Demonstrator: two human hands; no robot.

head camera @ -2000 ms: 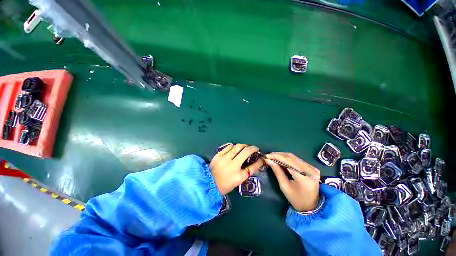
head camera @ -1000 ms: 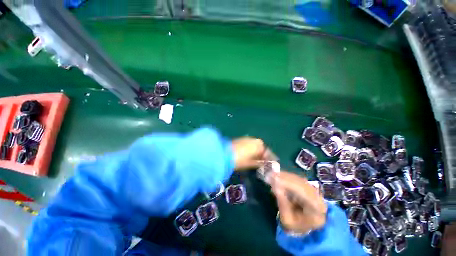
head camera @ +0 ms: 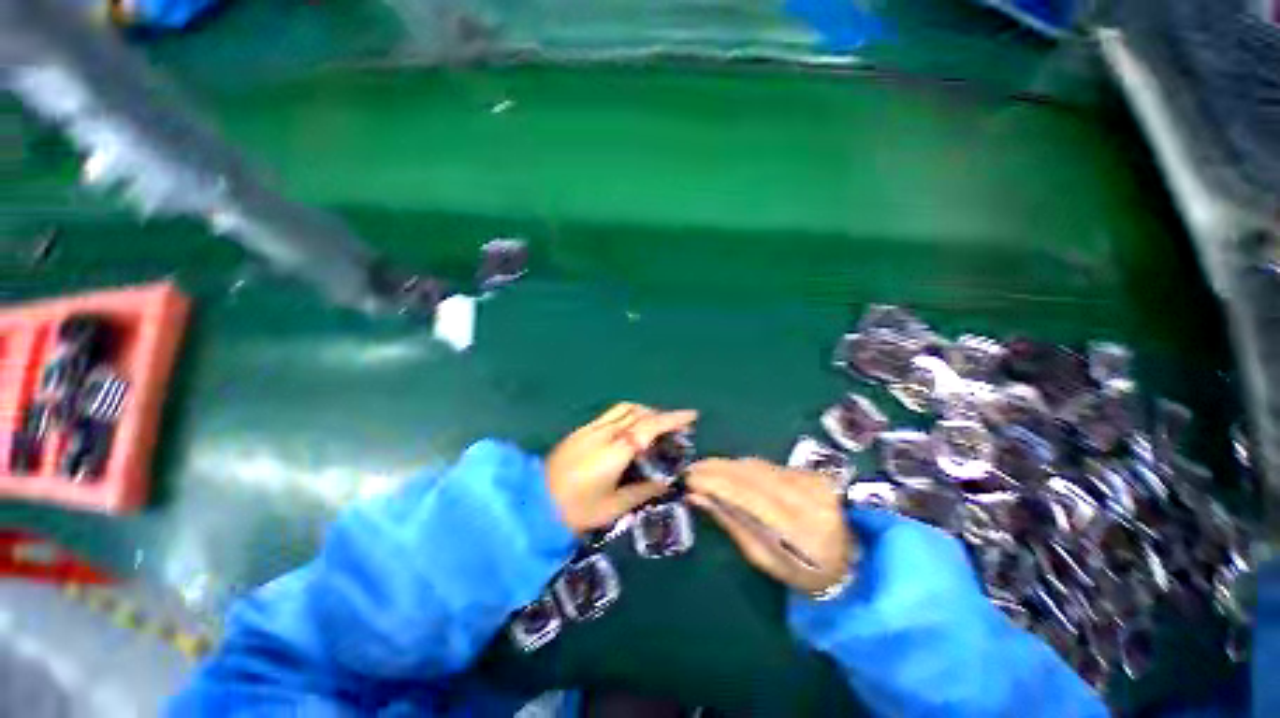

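Note:
My left hand [head camera: 604,470] holds a dark watch-style housing [head camera: 665,453] between thumb and fingers, in front of my body. My right hand [head camera: 772,519] touches the housing's right side with its fingertips. A slim tool [head camera: 755,527], maybe tweezers, lies along the right hand; its tip is hidden or blurred. Just below the hands, a short slanting row of housings lies on the green bench, with one housing [head camera: 663,530] at its upper end and another [head camera: 587,585] lower left. The frame is blurred.
A large pile of housings [head camera: 969,449] spreads at right. A salmon-pink tray [head camera: 157,400] with black parts stands at left. A wrapped post [head camera: 267,225] slants in at upper left, with a white scrap [head camera: 455,321] and a housing [head camera: 503,262] by its foot.
The hands were apart from the row and blurred in motion a second ago; now they meet over a housing, further left. The view has shifted. The single housing on the belt no longer shows.

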